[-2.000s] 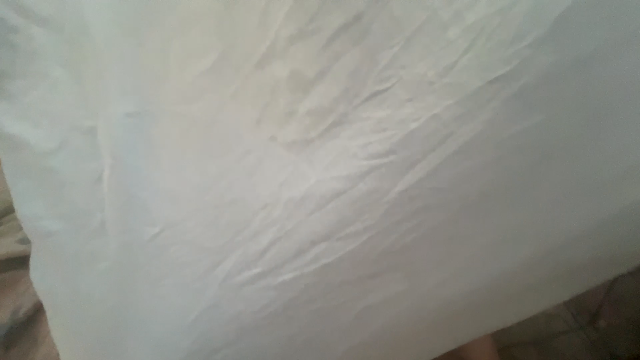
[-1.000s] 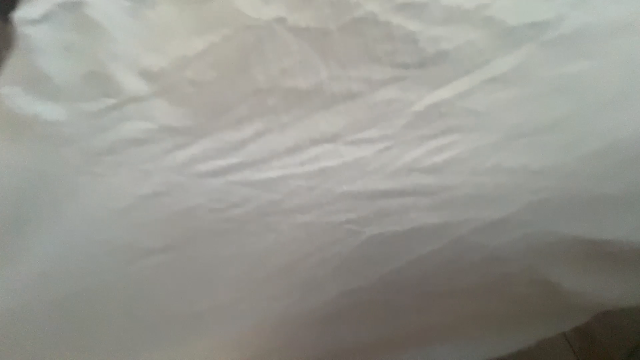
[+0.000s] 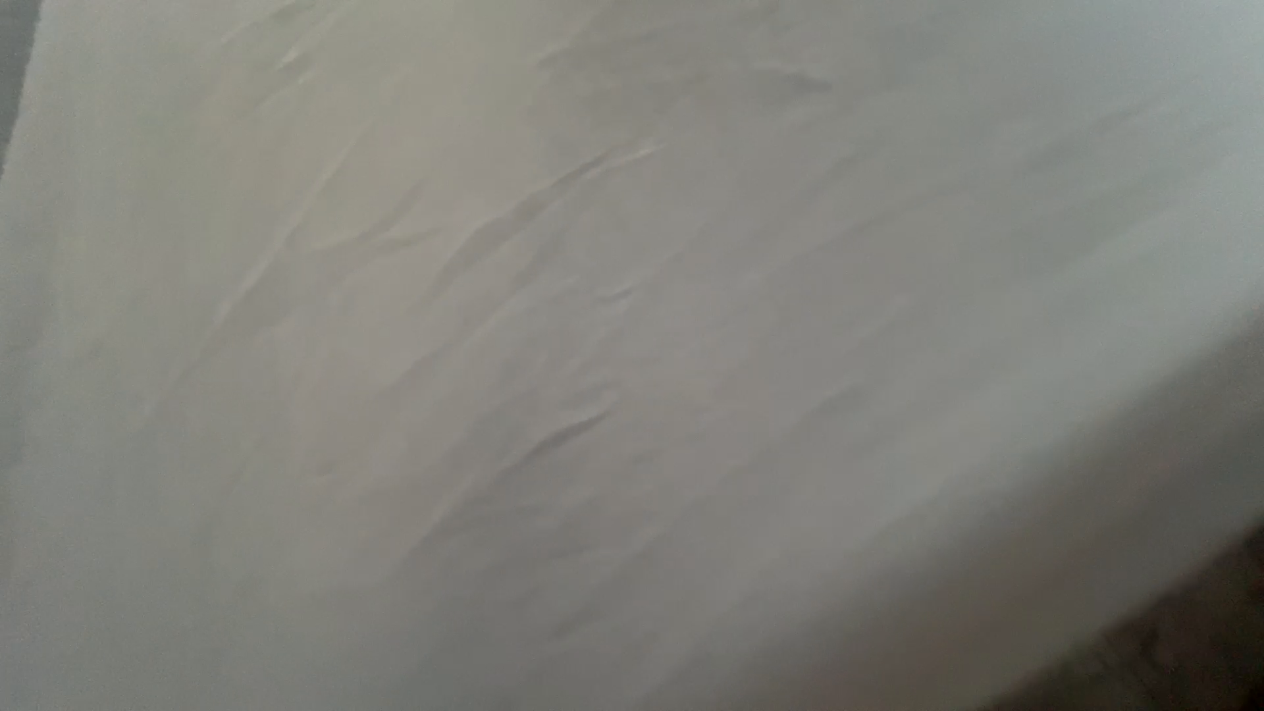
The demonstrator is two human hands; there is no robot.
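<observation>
A large sheet of white, creased fabric (image 3: 632, 355) fills nearly the whole head view. Diagonal wrinkles run across its middle, and its lower right part falls into shadow. Neither my left hand nor my right hand can be seen. Whether either one touches the fabric is hidden.
Past the fabric's edge at the lower right lies a dark, blurred surface (image 3: 1175, 632). A grey strip (image 3: 14, 69) shows beyond its edge at the upper left.
The white fabric has shifted and its creases have changed shape. Its left edge, out of sight one second ago, shows again at the upper left.
</observation>
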